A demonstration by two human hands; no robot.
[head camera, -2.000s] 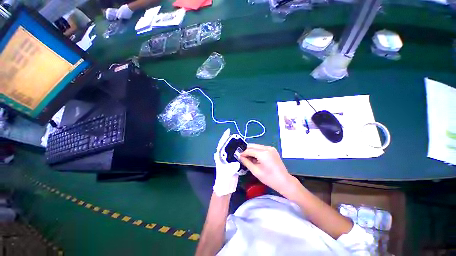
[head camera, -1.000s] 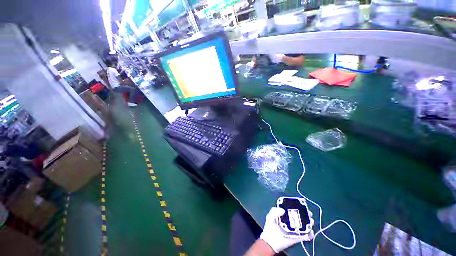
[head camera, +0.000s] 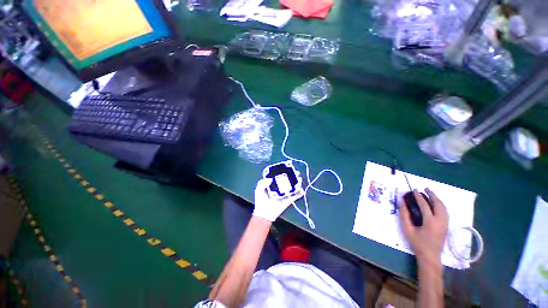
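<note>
My left hand, in a white glove, holds a white device unit above the bench's front edge, its black recessed side facing up with a pale part in the middle. A white cable runs from near the computer case to beside the unit and loops on the bench; whether its plug sits in the unit cannot be made out. My bare right hand lies over the black mouse on a printed instruction sheet.
A crumpled clear bag lies left of the cable, another behind it. Keyboard and monitor stand left. Clear trays lie behind. Bagged units flank a metal post. A white ring is right of the mouse.
The view has swung back down and right from the monitor and aisle. My right hand, out of view one second ago, is now on the mouse. My left hand still holds the unit.
</note>
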